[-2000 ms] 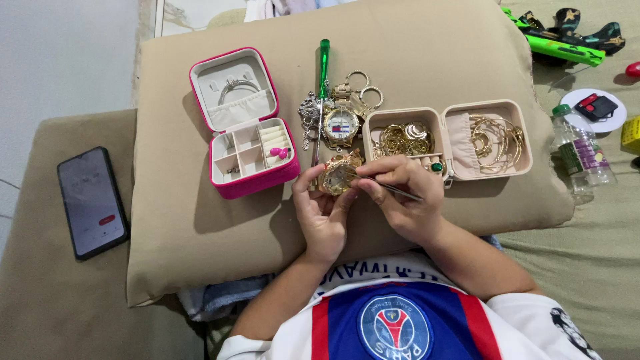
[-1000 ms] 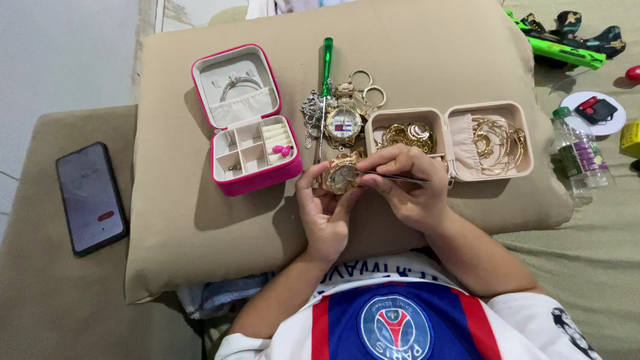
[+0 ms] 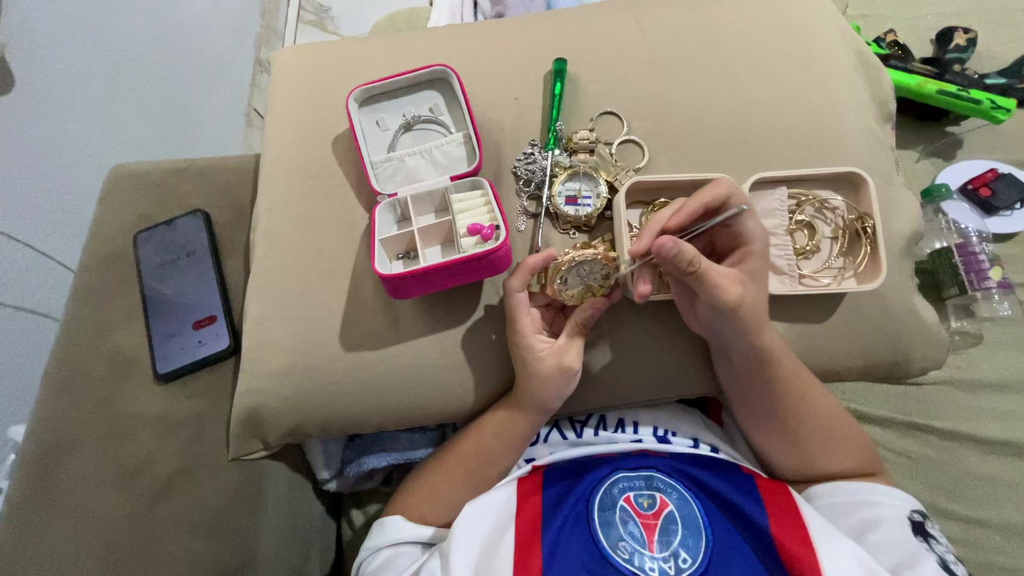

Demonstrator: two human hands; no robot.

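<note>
My left hand [image 3: 548, 344] holds a gold-coloured wristwatch [image 3: 584, 278], dial up, between thumb and fingers. My right hand [image 3: 712, 260] grips slim metal tweezers [image 3: 704, 226], their tip at the right side of the watch case. Just above lies a second gold-coloured wristwatch [image 3: 578, 198], beside a silver-coloured chain [image 3: 528, 174] and two ring-shaped pieces [image 3: 630, 152]. A screwdriver with a green handle [image 3: 557, 100] rests between chain and watch. The open beige jewellery box [image 3: 880, 232] holds gold-coloured bangles [image 3: 832, 232]; my right hand partly covers its left half.
A pink jewellery box [image 3: 444, 276] stands open at the left of the beige cushion [image 3: 384, 384]. Further left lies a smartphone [image 3: 184, 296]. On the right are a clear plastic bottle [image 3: 956, 256], a white plate [image 3: 952, 172] with a red and black item, and a bright green object [image 3: 944, 92].
My right hand has shifted slightly, and the tweezers now show more of their length, slanting up to the right. My left hand keeps the watch in nearly the same place.
</note>
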